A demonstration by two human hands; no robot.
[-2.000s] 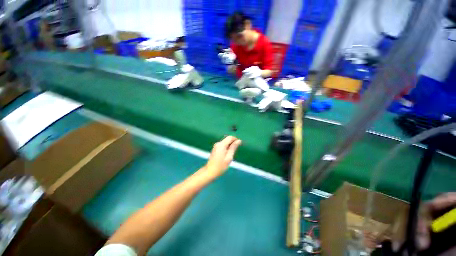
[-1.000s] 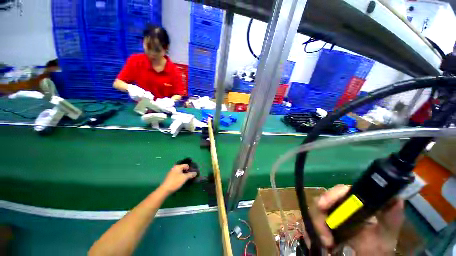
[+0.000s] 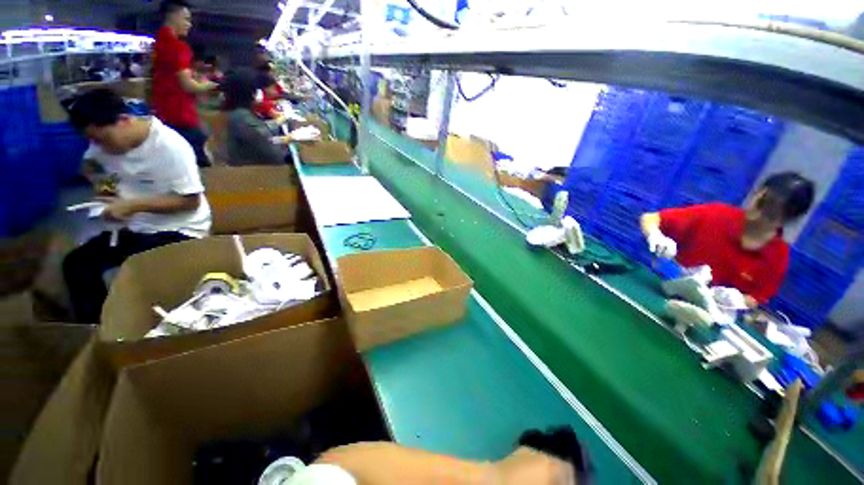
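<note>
My left hand (image 3: pixel 535 466) is at the bottom edge, partly cut off, over the green bench top. It holds a black housing (image 3: pixel 557 445), blurred and partly hidden by the hand. My right hand and the screwdriver are out of the picture. A large carton (image 3: pixel 237 379) below my left forearm has dark parts at its bottom. Behind it another large carton (image 3: pixel 128 327) holds white housings (image 3: pixel 275 275).
An empty carton (image 3: pixel 407 322) and a white sheet (image 3: pixel 355 200) lie on the bench. Beyond the rail runs the conveyor belt (image 3: pixel 531 294), with a wooden strip (image 3: pixel 779 440) at right. A person in red works opposite; a person in white sits at left, others behind.
The view has swung left. My left hand has come back from the belt to the bench side with the black housing. My right hand and the screwdriver have left the picture.
</note>
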